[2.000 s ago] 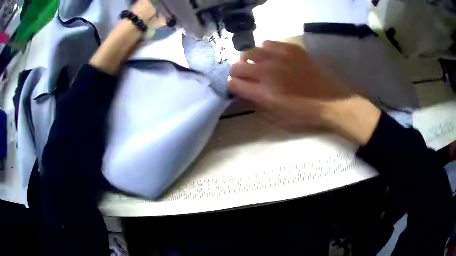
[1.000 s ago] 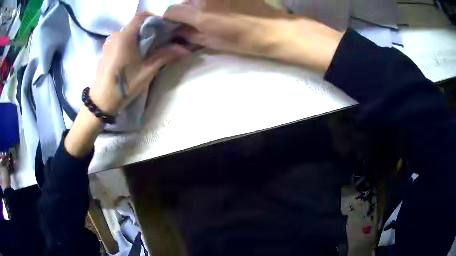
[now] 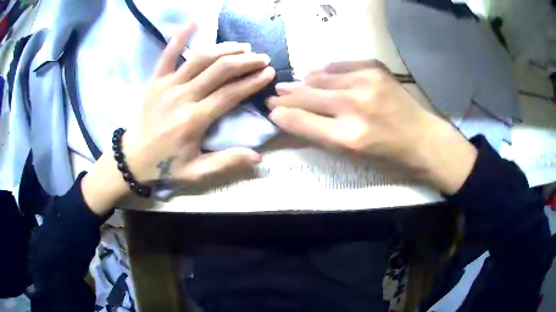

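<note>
The garment in progress [image 3: 110, 61], pale grey-white with dark strips, lies at the left and runs under my left hand. A dark piece [image 3: 256, 33] of it lies flat at top centre. My left hand [image 3: 198, 109] rests palm down on the garment, fingers spread over the dark piece's lower edge, with a pale fold below them. My right hand [image 3: 356, 109] has its fingertips together on the dark edge, close to my left fingertips. Whether it pinches the fabric is unclear. The needle area is not clearly visible.
Grey curved pieces [image 3: 454, 61] lie on the table right of my right hand. The table's front edge [image 3: 292, 204] has a printed ruler scale. Pale and dark scraps [image 3: 113, 268] lie on the floor at lower left. A pale bundle shows at lower right.
The folded fabric held up between both hands is now down on the table. My left hand has opened flat over it, and my right hand has moved lower and to the right.
</note>
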